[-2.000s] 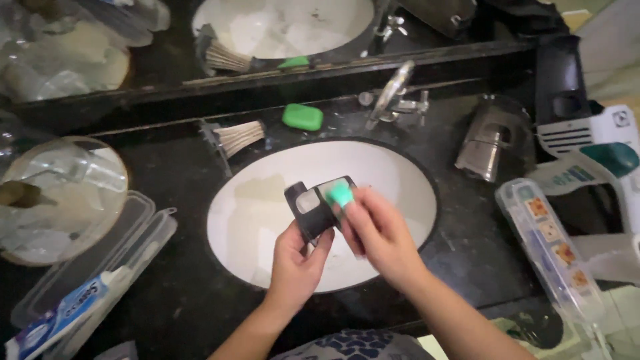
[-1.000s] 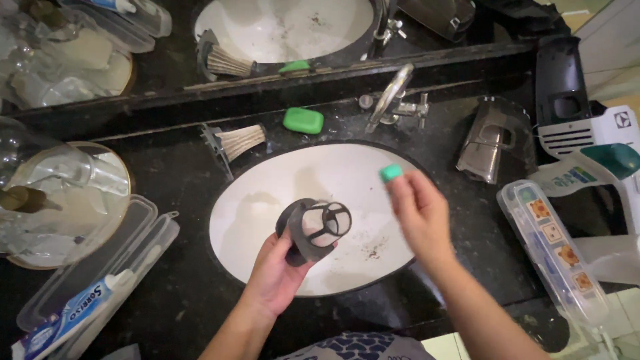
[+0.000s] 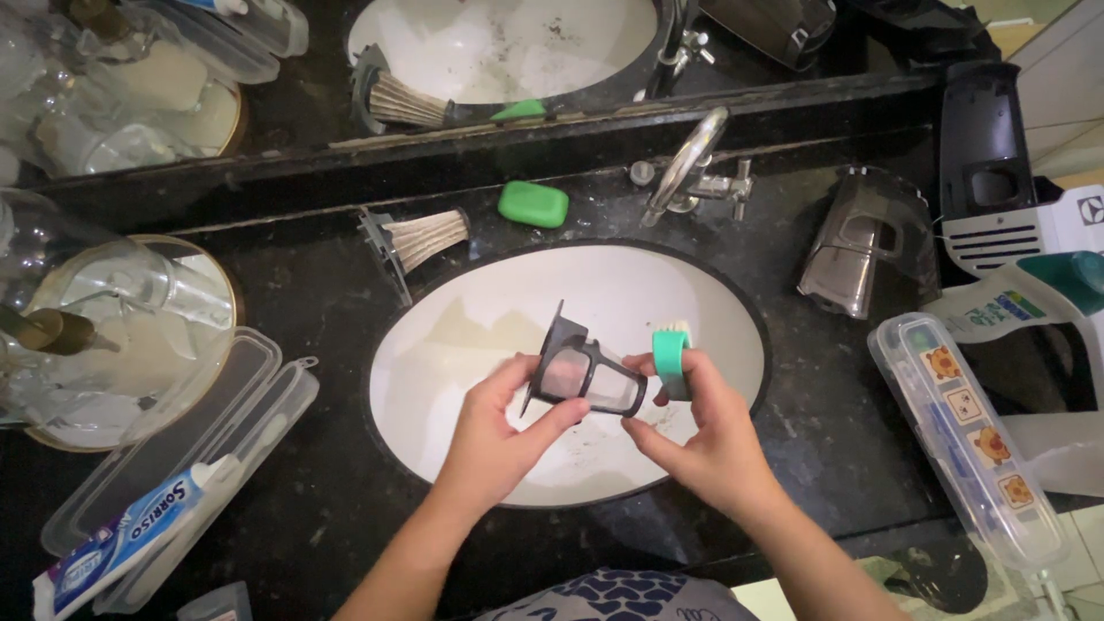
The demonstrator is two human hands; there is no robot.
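Over the white oval sink [image 3: 483, 345], my left hand [image 3: 509, 423] holds a black-framed mesh filter cage [image 3: 595, 371] by its wide flanged end. The cage lies sideways, its narrow end toward the right. My right hand [image 3: 707, 431] touches that narrow end with its fingertips and also holds a small green brush [image 3: 669, 355] with pale bristles pointing up. Dark specks of dirt lie in the basin beneath the hands. Behind the sink, a pleated filter [image 3: 427, 241] rests on its side on the black counter, left of a green bar of soap [image 3: 533, 204].
A chrome faucet [image 3: 690, 164] stands behind the sink. At right are a translucent dust container [image 3: 867, 246], a vacuum cleaner body [image 3: 992, 172], a green-capped bottle [image 3: 1005, 302] and a plastic case [image 3: 966, 431]. Glass bottles on a round tray [image 3: 228, 285], an open toothbrush case [image 3: 250, 457] and toothpaste [image 3: 129, 535] are at left.
The cage has turned from facing up to lying sideways. My right hand, raised apart from it a second ago with the brush, has come down to the cage's narrow end.
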